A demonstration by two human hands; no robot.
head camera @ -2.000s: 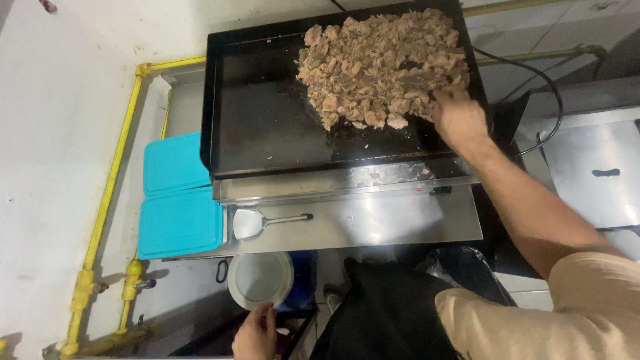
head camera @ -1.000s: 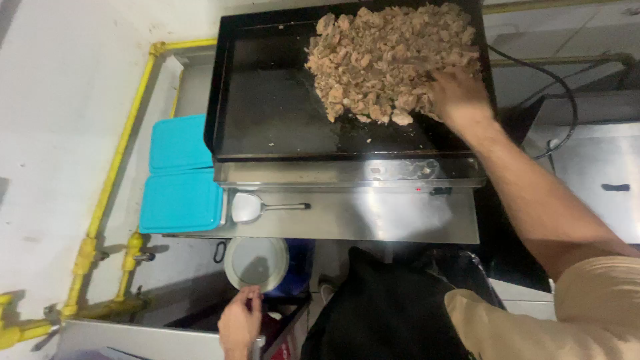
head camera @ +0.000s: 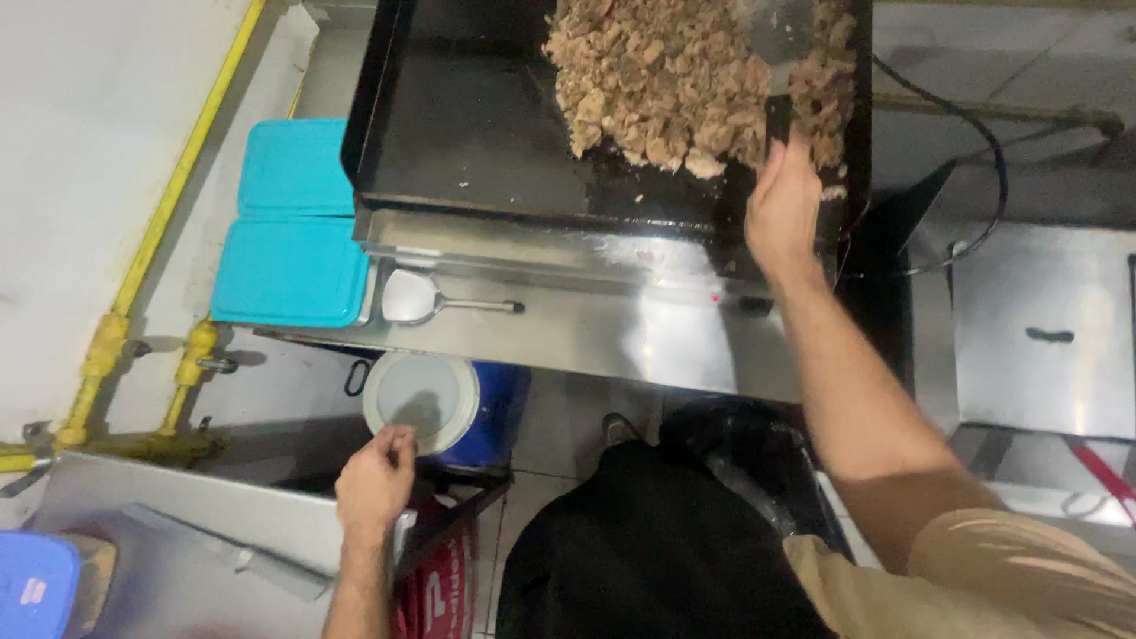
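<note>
My right hand [head camera: 785, 200] is closed around the black handle of a metal spatula [head camera: 781, 31], whose blade lies over the chopped cooked meat [head camera: 661, 80]. The meat covers the right part of a black flat-top griddle [head camera: 497, 115]. Low on the left, my left hand [head camera: 377, 479] hangs near a round white lid [head camera: 422, 399], its fingers curled together; whether it holds something small cannot be made out. A second metal turner [head camera: 413, 297] lies on the steel shelf in front of the griddle.
Two containers with turquoise lids [head camera: 288, 271] sit left of the griddle. Yellow gas pipes [head camera: 106, 346] run along the wall. A steel counter [head camera: 204, 532] with a blue-lidded container [head camera: 35, 581] is at lower left. A black cable [head camera: 998, 169] curves at the right, above a steel lid [head camera: 1047, 328].
My right hand, earlier at the meat's right side, now shows a spatula in its grip and is nearer the griddle's front edge. The view has shifted, bringing the lower-left counter in.
</note>
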